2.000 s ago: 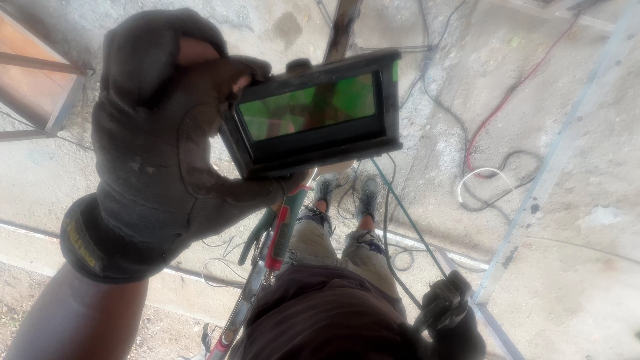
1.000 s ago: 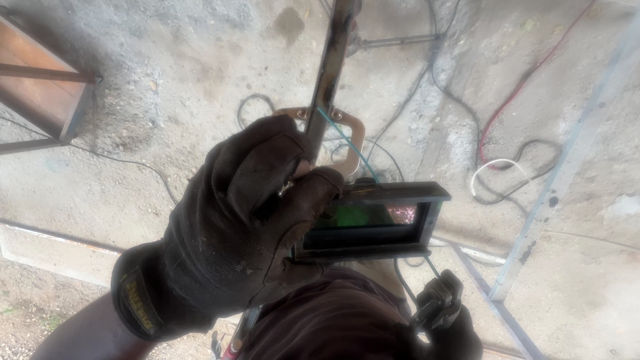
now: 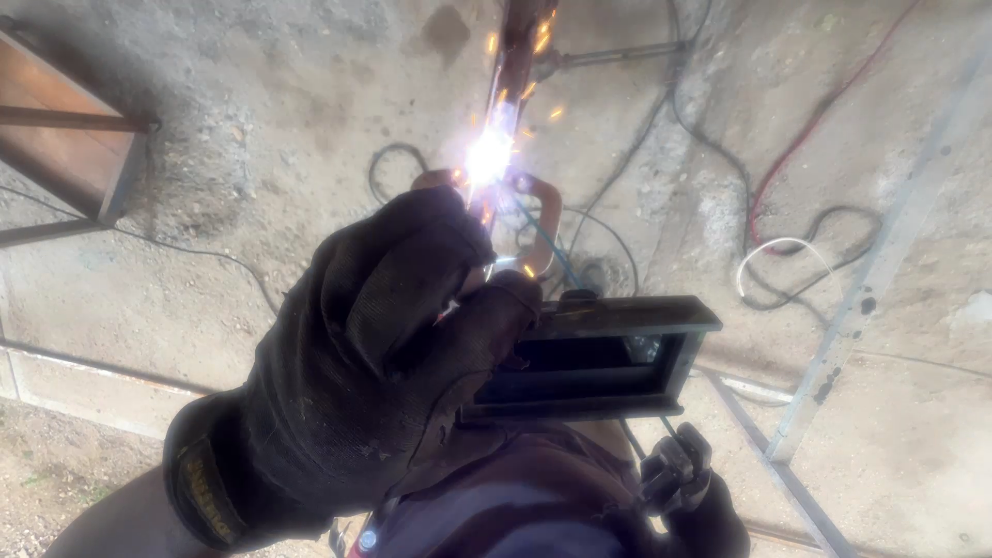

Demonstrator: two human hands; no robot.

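Observation:
My left hand (image 3: 372, 364), in a dark work glove, grips a welding lens in a black frame (image 3: 620, 314); its window looks dark. Lower right, my gloved right hand (image 3: 697, 496) is closed around a dark electrode holder (image 3: 676, 465). A thin teal welding electrode (image 3: 546, 236) runs from that side behind the frame up to a bright arc (image 3: 490, 159) on a narrow steel bar (image 3: 523, 46). Orange sparks fly around it. The rusty jaws of a C-shaped clamp (image 3: 549, 221) sit around the bar by the arc, just beyond my left fingertips. The glare hides the weld spot.
Concrete ground (image 3: 310, 93) lies below. A rusty steel frame with a panel (image 3: 70, 118) is at the upper left. Black cables (image 3: 709, 147), a red cable (image 3: 806, 132) and a white loop (image 3: 783, 242) lie on the right, beside a long pale metal bar (image 3: 860, 302).
A bright arc with sparks has appeared on the bar. The lens window has turned from green to dark. My left hand has moved right and down with the lens since the first frame.

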